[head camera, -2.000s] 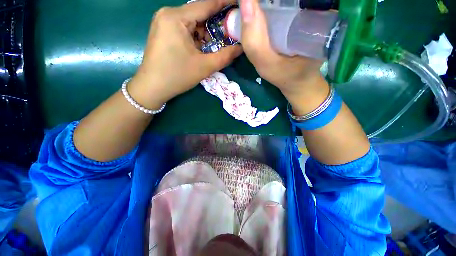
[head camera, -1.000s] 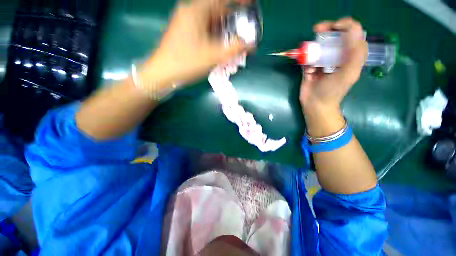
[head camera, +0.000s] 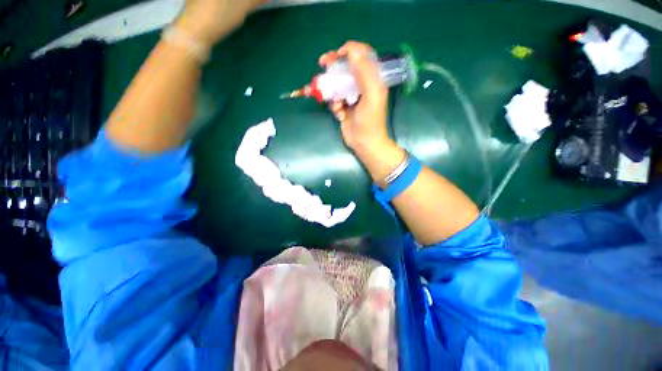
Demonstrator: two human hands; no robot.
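Note:
My right hand (head camera: 366, 94) is closed around the glue dispensing syringe (head camera: 340, 84), held over the green bench. Its red hub and thin needle point left, and the green cap at its rear joins a clear air hose (head camera: 464, 101). My left hand (head camera: 218, 14) is at the top edge, blurred and cut off by the picture's edge, so its fingers and anything in them are hidden. The long white tissue strip (head camera: 272, 180) lies curved on the bench, below and left of the syringe. The small black housing is not visible.
A ribbed black tray block (head camera: 43, 145) stands at the far left. A crumpled tissue (head camera: 528, 112) lies at the right, beside a black unit with a round gauge (head camera: 572, 151) and another white tissue (head camera: 617, 49). A white line (head camera: 116, 27) curves across the far bench. Small scraps lie about.
My left hand has moved up and away to the top edge, and the black housing has left view. The syringe, lifted off the housing earlier, stays in my right hand. The view has shifted right.

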